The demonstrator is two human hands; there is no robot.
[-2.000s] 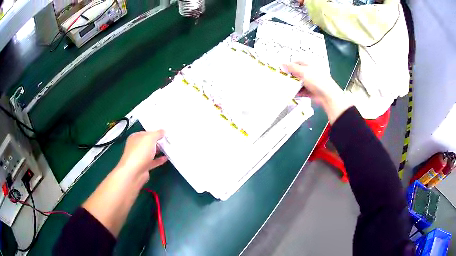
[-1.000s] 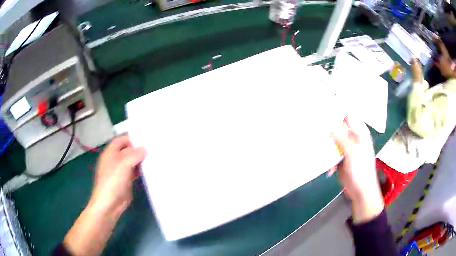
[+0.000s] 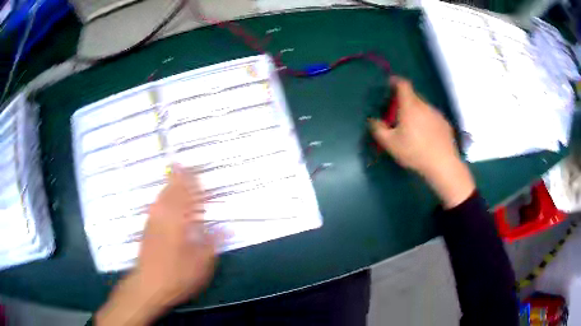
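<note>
A white tray (image 3: pixel 229 137) lies flat on the green mat, with long pale cells in two columns and small yellow patches near the middle seam. Several small white connectors on thin wires (image 3: pixel 306 118) lie on the mat past its edges. My left hand (image 3: pixel 175 235), blurred, is over the tray's lower middle; whether it holds anything cannot be told. My right hand (image 3: pixel 417 134) is right of the tray, closed on the red probe (image 3: pixel 391 109). The red cable with a blue piece (image 3: pixel 316 69) runs from it to the rear.
A stack of white trays (image 3: pixel 19 184) stands at the left edge and another (image 3: pixel 509 83) at the right. A beige-grey box (image 3: pixel 121 28) is at the rear left. A red stool (image 3: pixel 532 213) is below the bench at right.
The tray held in both hands has gone down onto the mat, and its cells now show. My right hand has let it go and taken the red probe. The view has turned downward.
</note>
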